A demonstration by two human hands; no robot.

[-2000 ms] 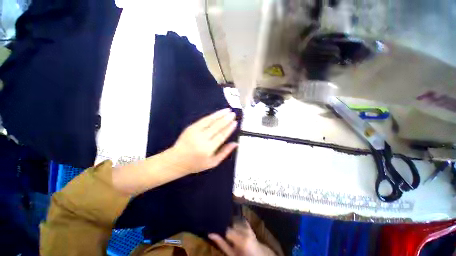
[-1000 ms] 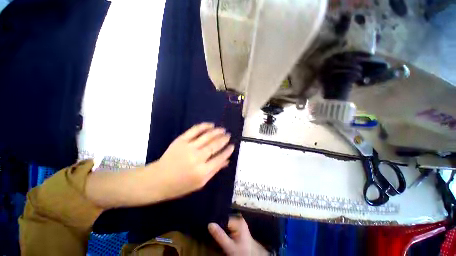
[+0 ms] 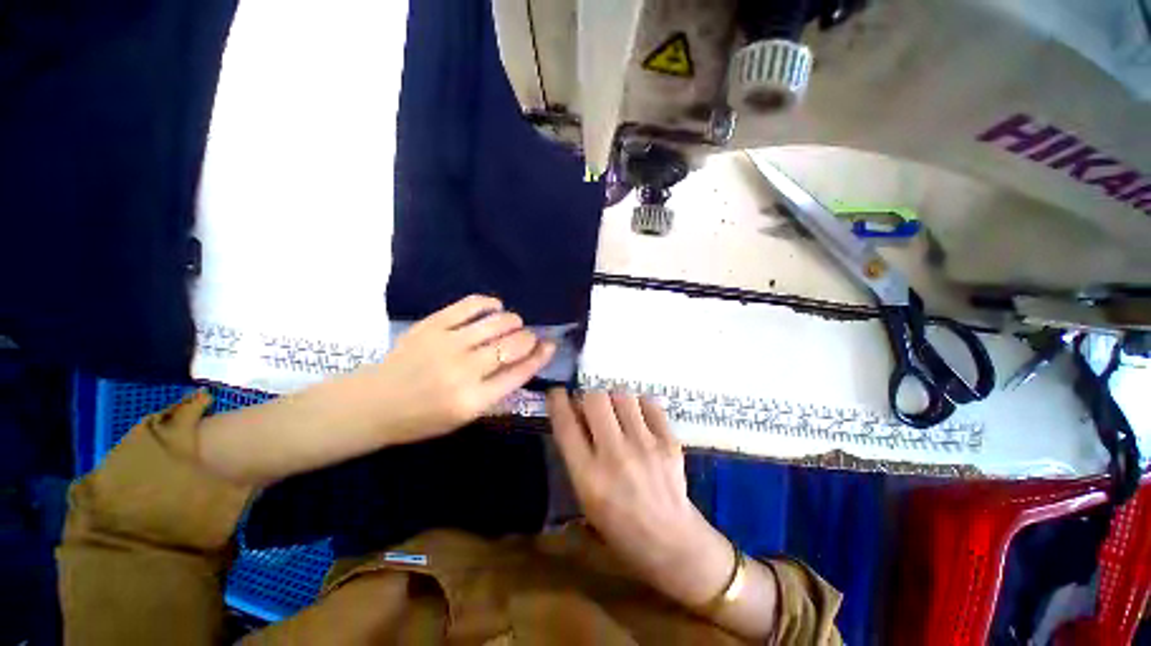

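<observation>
A dark fabric panel [image 3: 499, 215] lies on the white table left of the needle area, its right edge running under the sewing machine head [image 3: 808, 114]. A pale grey-blue strip [image 3: 562, 358] shows at the panel's near end. My left hand [image 3: 467, 366] lies over this end, fingers pointing right on the strip. My right hand [image 3: 621, 469] is at the table's front edge, its fingertips at the panel's near right corner. Whether its fingers pinch the cloth cannot be told. The presser foot and needle are hard to make out.
Black-handled shears [image 3: 899, 297] and small green-and-blue snips [image 3: 876, 223] lie right of the needle area. Printed scale marks [image 3: 783, 416] run along the front edge. More dark cloth [image 3: 95, 189] lies left. A blue basket [image 3: 145, 410] and red plastic item [image 3: 959, 543] are below the table.
My right hand has come up from below the table edge to the panel's end. The panel's near end now lies on the table, with the pale strip showing. The camera view has shifted.
</observation>
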